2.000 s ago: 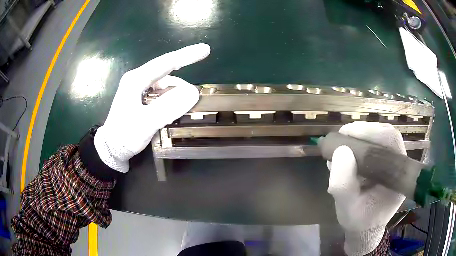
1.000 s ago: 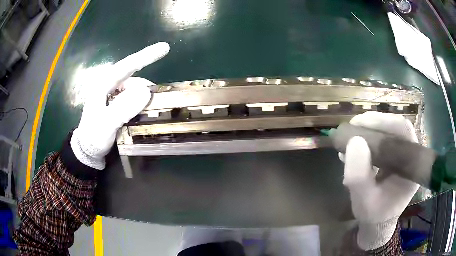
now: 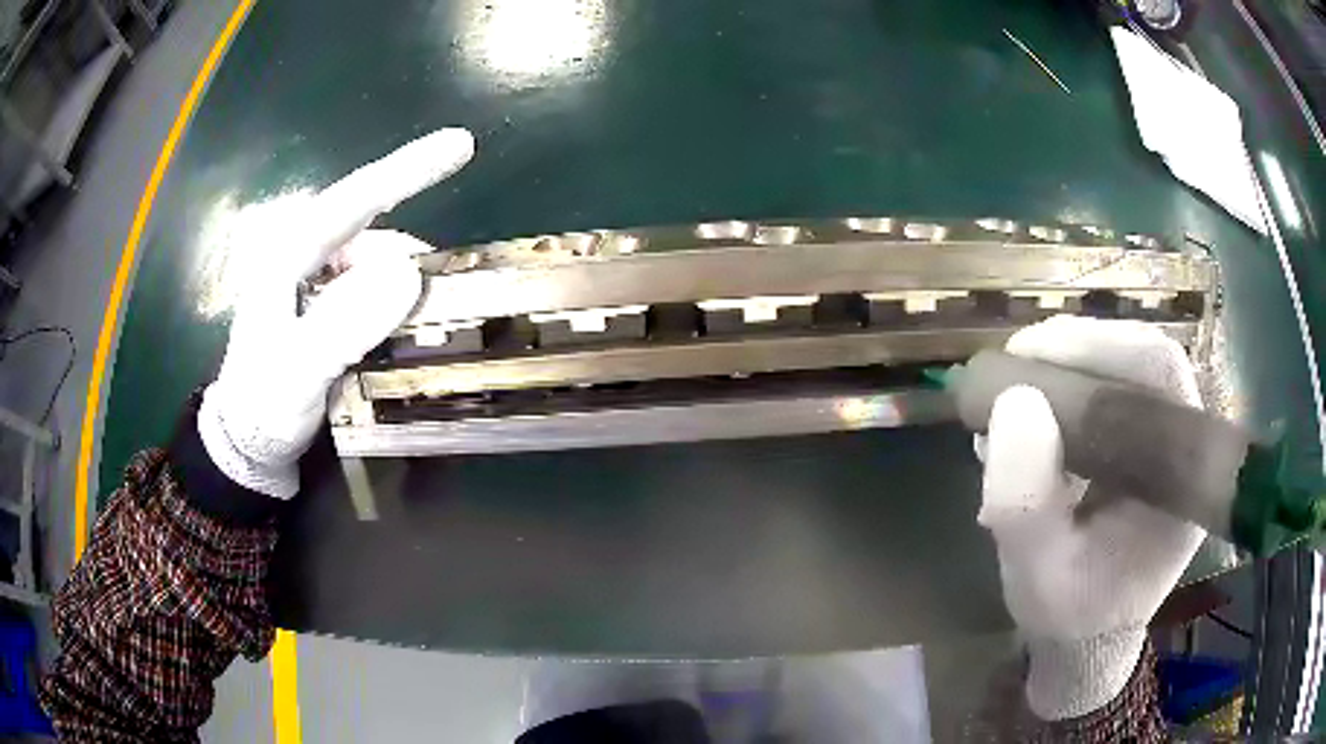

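Note:
A long silver-bronze metal housing point(image 3: 698, 350) lies across the view, its open rail side facing me, with black blocks with white inserts point(image 3: 759, 313) in a row between the rails. Round pockets show along its far edge. My left hand point(image 3: 323, 327), in a white knit glove, grips the housing's left end, index finger stretched out. My right hand point(image 3: 1083, 509), gloved too, holds a grey translucent dispensing syringe point(image 3: 1127, 443) like a pen. Its green tip point(image 3: 938, 378) points left, at the lower rails; whether it touches is unclear. The housing's right end is partly hidden behind my right hand.
The housing is over a glossy dark green mat point(image 3: 669, 146). A thin pale stick point(image 3: 1037, 61) and a white sheet point(image 3: 1190, 128) lie at the upper right. A round metallic part point(image 3: 1159, 12) shows at the top right edge. Grey floor with a yellow line is at left.
The housing and my left hand have shifted left in view. My right hand with the syringe moved right, then slightly back left. The stick and sheet also appear further left and higher.

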